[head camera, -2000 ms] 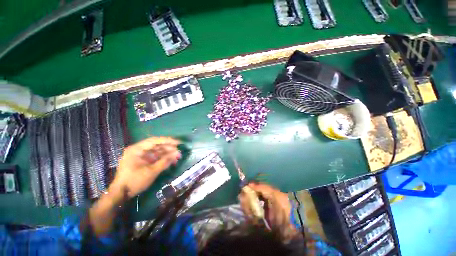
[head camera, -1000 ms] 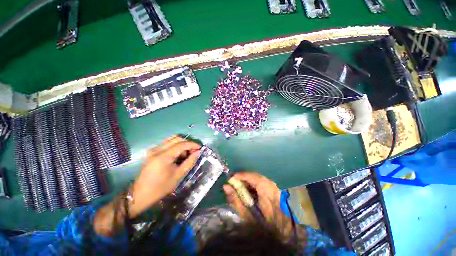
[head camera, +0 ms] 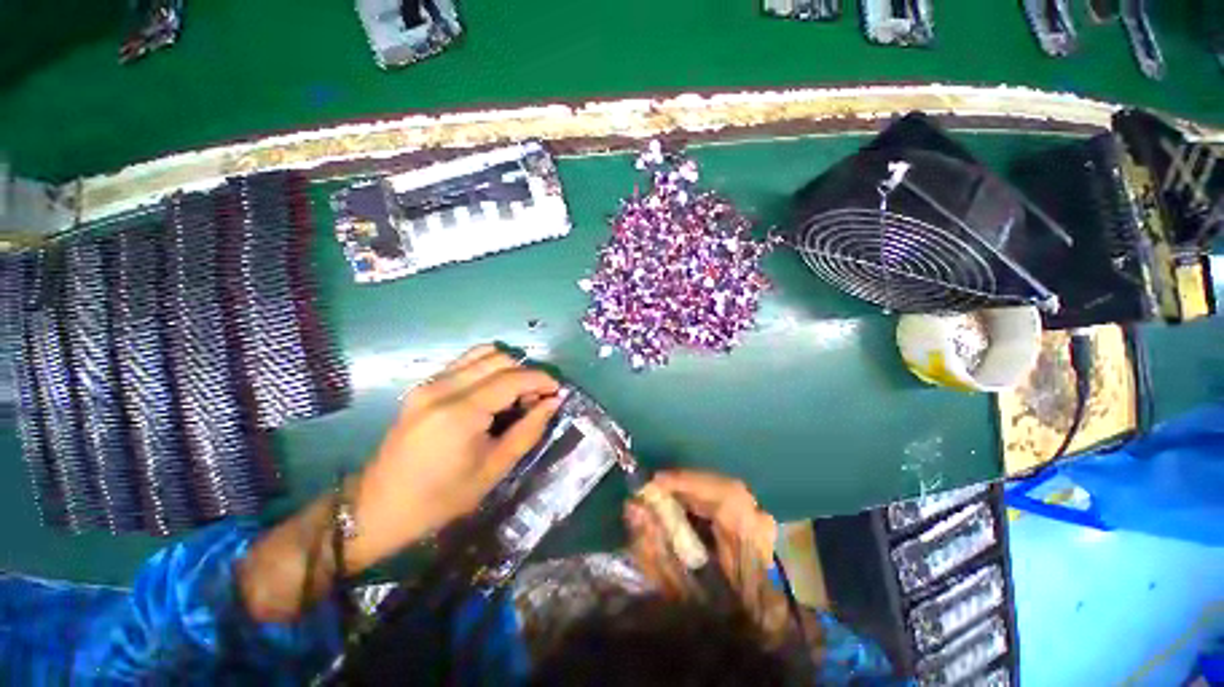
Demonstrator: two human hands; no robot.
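A phone board assembly lies slanted on the green bench in front of me. My left hand is at its upper left edge, thumb and fingers pinched together at the top corner; whether they hold a tiny part or wire is too small to tell. My right hand grips the pale handle of a soldering iron, its tip at the assembly's upper right corner. My head's dark hair hides the assembly's lower end. A second assembly lies farther back.
A heap of small purple-pink parts lies mid-bench. Right are a fan, a waste cup and a scorched pad. Ribbed strips lie left, a slotted tray lower right. A green conveyor carries assemblies behind the pale edge.
Since two seconds ago, my left hand has moved right onto the near assembly, and the iron tip has come to its corner. Conveyor assemblies have shifted in view. Over the last second both hands barely moved.
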